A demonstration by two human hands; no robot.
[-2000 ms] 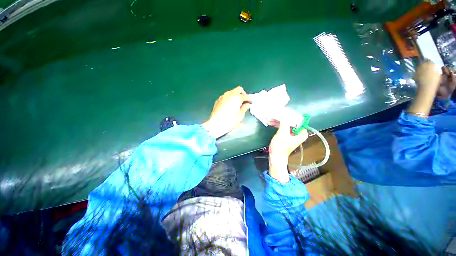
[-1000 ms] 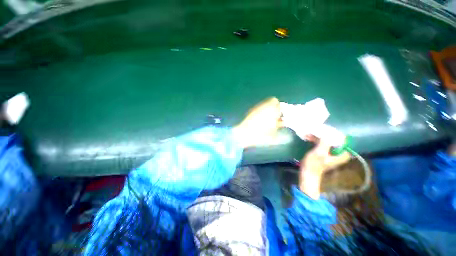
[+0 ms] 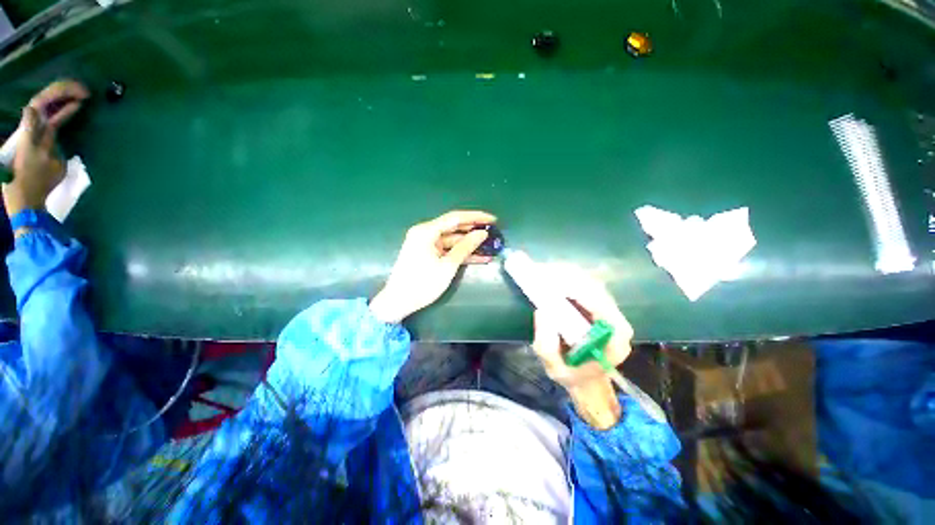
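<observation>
My left hand (image 3: 436, 258) holds a small round dark part (image 3: 490, 242) between thumb and fingers, low over the near part of the green belt (image 3: 308, 174). My right hand (image 3: 582, 323) grips a white glue syringe (image 3: 543, 290) like a pen, its narrow tip at the right side of the dark part. Whether the tip touches the part cannot be told. A bright green cap (image 3: 592, 344) is at the syringe's rear, and a pale hose runs down from it. A white wiping paper (image 3: 699, 249) lies on the belt to the right of my right hand.
A black part (image 3: 544, 41) and an amber part (image 3: 638, 43) sit at the belt's far side. Another dark part (image 3: 115, 91) is at the far left, beside a neighbour's hand (image 3: 39, 154). White ribbed strips (image 3: 873, 195) lie at the right. A cardboard box (image 3: 754, 400) is below.
The paper, earlier between both hands around the syringe, now lies on the belt. My left hand has taken hold of a dark part, and the syringe tip is now beside it. The view has shifted left.
</observation>
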